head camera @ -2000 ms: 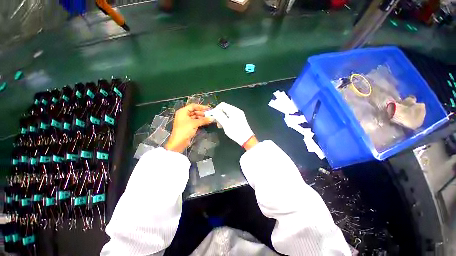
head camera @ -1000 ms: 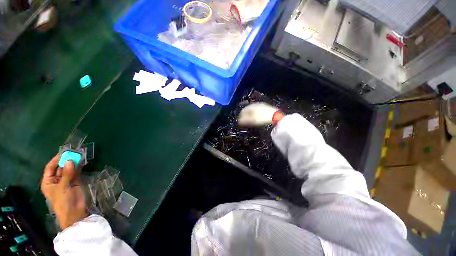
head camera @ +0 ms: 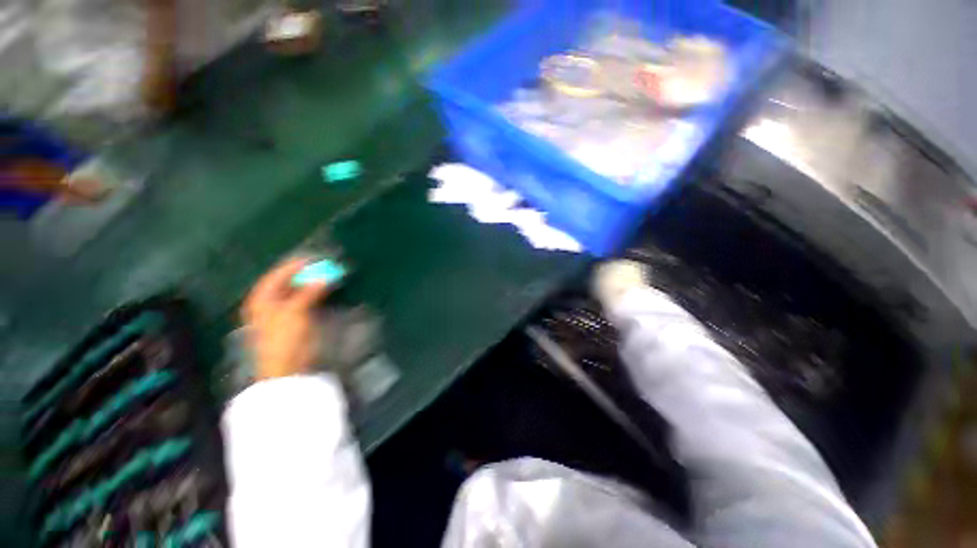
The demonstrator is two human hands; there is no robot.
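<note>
The picture is blurred. My bare left hand (head camera: 281,321) holds a teal square piece (head camera: 319,274) between thumb and fingers above the green bench (head camera: 450,289). Clear square sheets (head camera: 370,348) lie beside and under that hand. My gloved right hand (head camera: 619,280) is at the near edge of the black parts bin (head camera: 878,343), just below the blue tote's corner. The bin holds shiny wired components (head camera: 739,332). Blur hides my right fingers and whether they hold a part.
The blue tote (head camera: 536,150) with clear bags and a yellowish ring stands beyond my right hand. White strips (head camera: 498,203) lie along its left side. Another teal piece (head camera: 343,170) lies on the bench. A foam tray (head camera: 177,332) with teal rows is at left, a grey machine (head camera: 857,171) at right.
The view has swung back left, so more of the foam tray shows. My right hand has moved from over the bin's parts to its near edge by the tote. My left hand still holds the teal piece.
</note>
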